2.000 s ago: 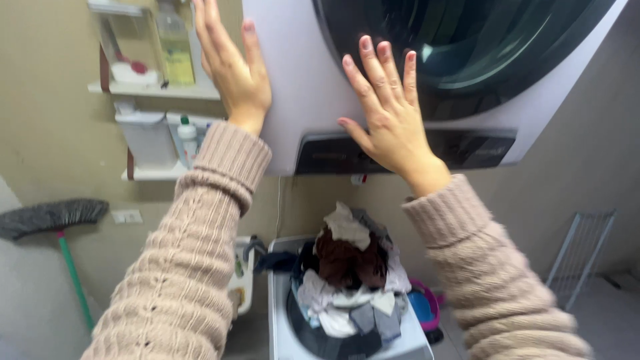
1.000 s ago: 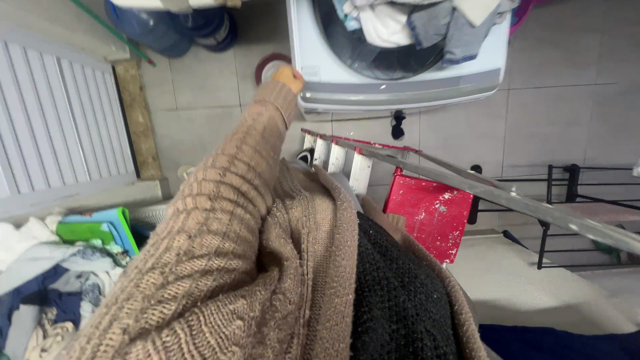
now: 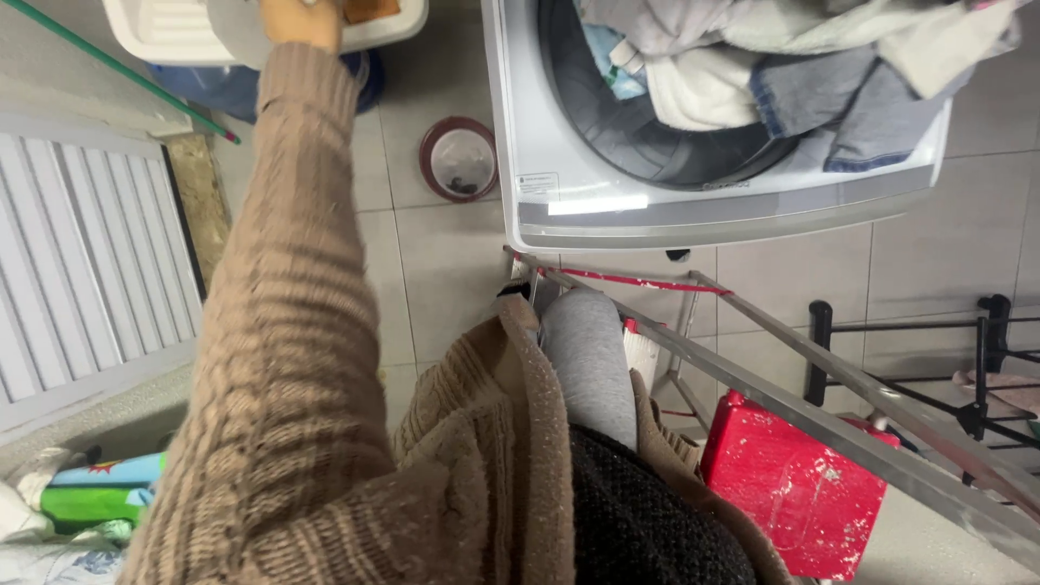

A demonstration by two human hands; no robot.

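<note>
My left hand (image 3: pixel 302 20) is at the top edge of the head view, partly cut off, over a white plastic tub (image 3: pixel 382 23). A pale, rounded thing (image 3: pixel 237 31) lies against its left side; whether the fingers grip it cannot be told. Beside the hand, in the tub, is an orange-brown thing (image 3: pixel 370 10). My right hand is out of view. To the right, an open top-loading washing machine (image 3: pixel 585 213) holds a heap of clothes, with white cloth (image 3: pixel 703 89) and blue-grey denim (image 3: pixel 812 93) hanging over its rim.
A metal stepladder (image 3: pixel 747 382) with a red top (image 3: pixel 800 479) leans at lower right, near a black drying rack (image 3: pixel 979 357). A brown-rimmed bowl (image 3: pixel 424 162) sits on the tiled floor. Blue containers (image 3: pixel 215 88) stand under the tub. A green pole (image 3: pixel 122 69) and a white slatted door (image 3: pixel 89 268) are left.
My left hand has moved from beside the washing machine's corner to the white tub. Two seconds ago both hands were raised before a front-loading machine; my right hand has left the view. The view has tilted down.
</note>
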